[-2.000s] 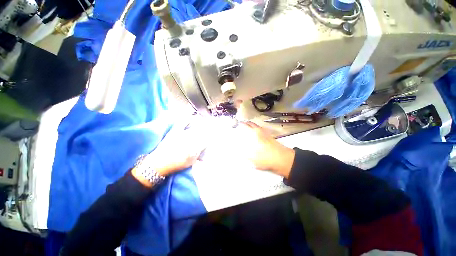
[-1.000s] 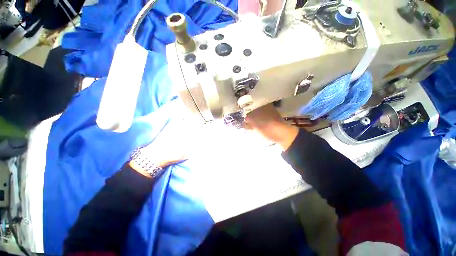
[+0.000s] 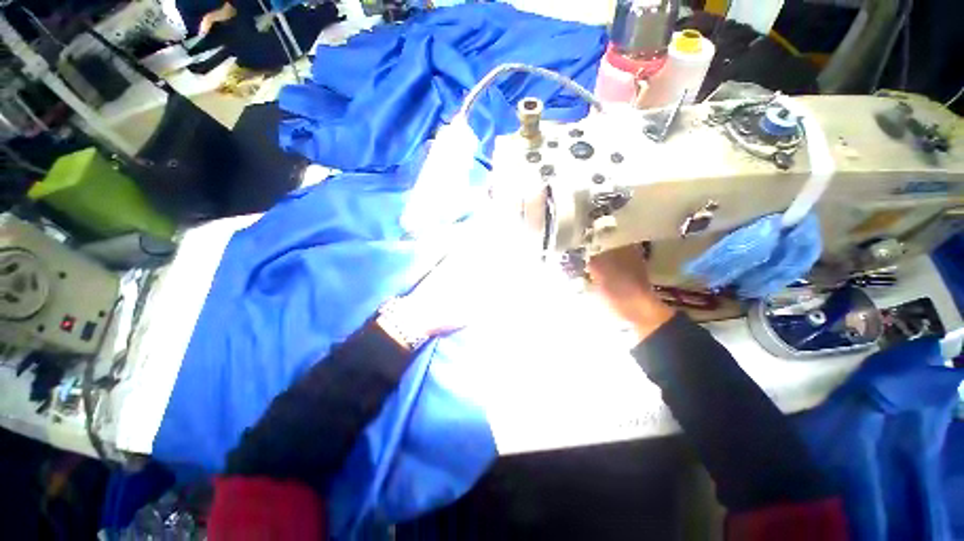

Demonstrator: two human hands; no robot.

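A wide royal-blue garment piece (image 3: 285, 306) lies left of the cream sewing machine head (image 3: 719, 159) and hangs over the table's front edge. My left hand (image 3: 439, 301) rests on the cloth below the lamp; glare washes out its fingers. My right hand (image 3: 624, 280) is under the machine arm, just right of the needle area (image 3: 574, 262); its fingertips are lost in glare and behind machine parts. I cannot tell what either hand grips. The white lamp (image 3: 439, 180) shines left of the needle.
Blue cloth heaps (image 3: 444, 74) lie behind the machine and at right (image 3: 888, 444). A light-blue thread bundle (image 3: 761, 254) hangs on the arm above an oval parts tray (image 3: 814, 322). Thread cones (image 3: 689, 69) stand behind. A neighbouring machine (image 3: 48, 285) is at left.
The view has tilted up and turned left, so more background shows. My right hand moved from the cloth in front of the needle to under the arm, covering the scissors' place.
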